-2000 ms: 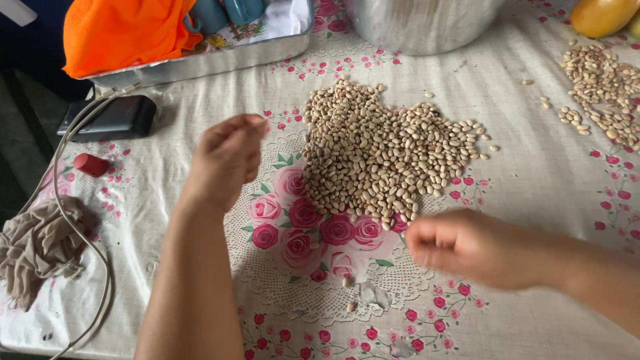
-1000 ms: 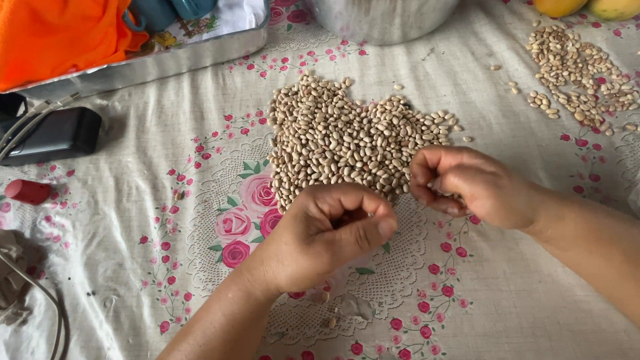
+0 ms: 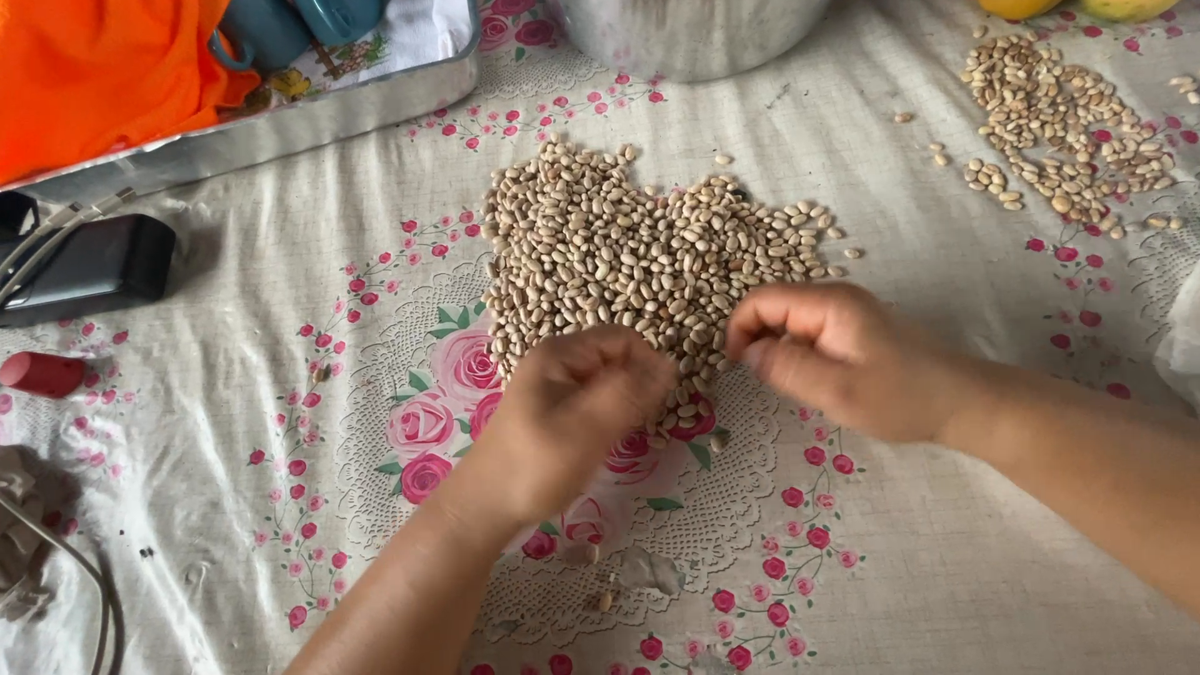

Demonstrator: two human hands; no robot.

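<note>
A large heap of pale dried beans [image 3: 609, 244] lies on a rose-patterned tablecloth [image 3: 234, 450] in the middle of the head view. Over the near edge of the heap is my left hand [image 3: 586, 403], blurred, fingers curled; whether it holds a bean does not show. My right hand [image 3: 834, 361] is at the heap's near right edge with thumb and fingers bent together, and what is between them is hidden. Several beans [image 3: 689, 412] lie between the two hands. A second, thinner spread of beans [image 3: 1069, 141] is at the upper right.
A metal tray [image 3: 356, 112] with blue cups [image 3: 267, 33] and an orange cloth [image 3: 103, 75] stands upper left. A metal pot [image 3: 689, 33] is at the top. Along the left lie a black device [image 3: 103, 267], a red cap-like piece [image 3: 42, 373] and a cable [image 3: 94, 572]. Yellow fruit [image 3: 1125, 7] sits top right.
Two seconds ago my left hand was raised left of the heap; now it is over the heap's near edge. My right hand has come to the near right edge of the beans.
</note>
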